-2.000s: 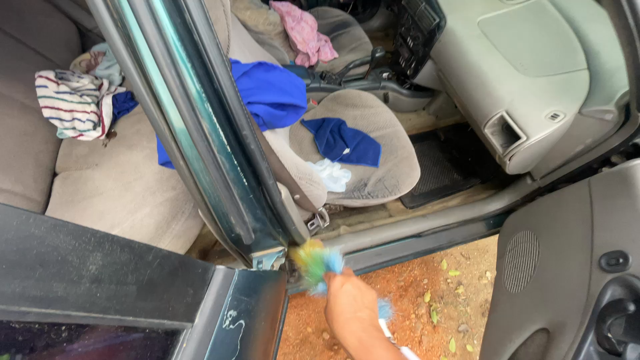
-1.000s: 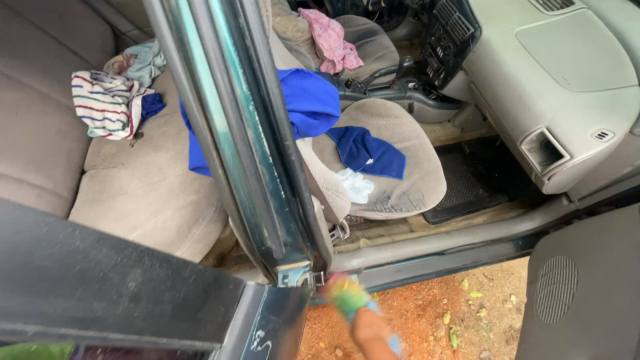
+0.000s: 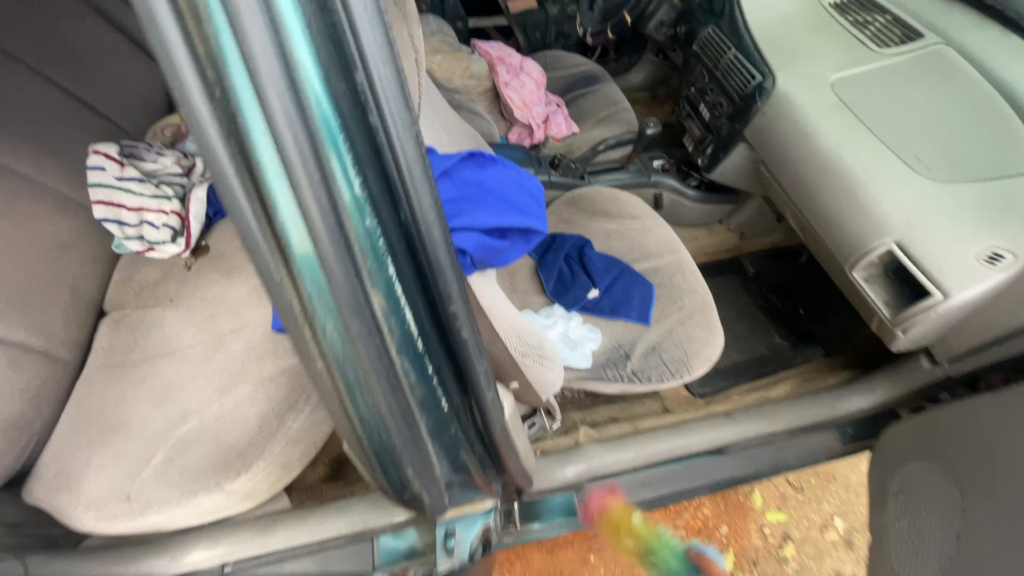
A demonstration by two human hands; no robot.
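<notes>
At the bottom edge, only the fingertips of one of my hands (image 3: 706, 558) show, closed on a blurred multicoloured duster (image 3: 632, 528), pink, yellow, green and blue. I take this for my right hand. The duster's pink tip is beside the car's door sill (image 3: 720, 436), near the base of the dark green door pillar (image 3: 344, 240). My left hand is out of view. On the front passenger seat (image 3: 680, 304) lie a dark blue cloth (image 3: 596, 276) and a crumpled white cloth (image 3: 570, 336). A bright blue cloth (image 3: 492, 210) hangs over the seat's side.
A striped cloth (image 3: 144, 200) is on the rear seat (image 3: 184, 400), a pink cloth (image 3: 524, 92) on the driver's seat. The open front door (image 3: 948, 488) stands at the lower right, above reddish ground with leaves (image 3: 784, 512). A black floor mat (image 3: 756, 320) lies under the dashboard.
The hand with the duster has gone lower, mostly out of the frame. The rear door's dark frame, seen at lower left before, is out of view. The cloths lie as before.
</notes>
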